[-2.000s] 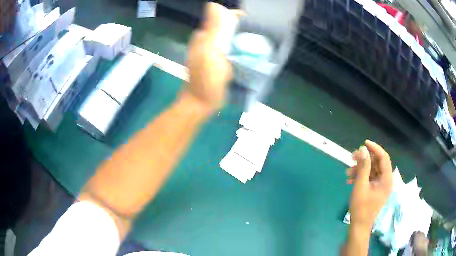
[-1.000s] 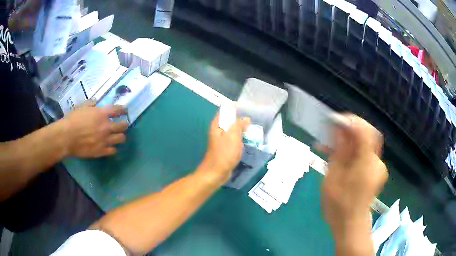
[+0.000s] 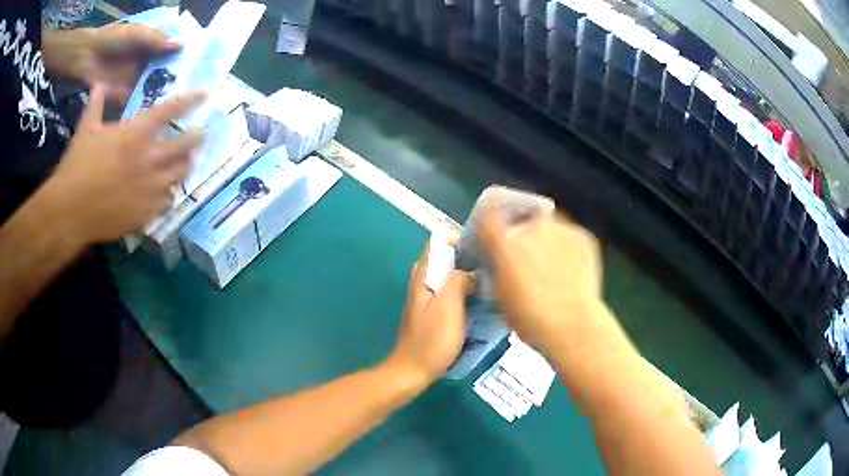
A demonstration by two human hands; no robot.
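An open retail box stands tilted near the pale strip, partly hidden by my hands. My left hand grips its left side, with a white side flap standing up beside my fingers. My right hand is over the open top, fingers bent down at the grey-white flap. Whether my right hand holds anything else is hidden. A fanned pile of leaflets lies on the green tabletop just right of the box, partly covered by my right forearm.
At left a person's hands hold a printed box above stacked retail boxes. A white paper stack sits by the pale strip. Wrapped devices show at bottom right. A long row of dark upright boxes stands beyond the belt.
My right hand has moved left from beside the box to over its top; the pale leaflet-like piece it held is no longer distinct. The person at left has raised a box.
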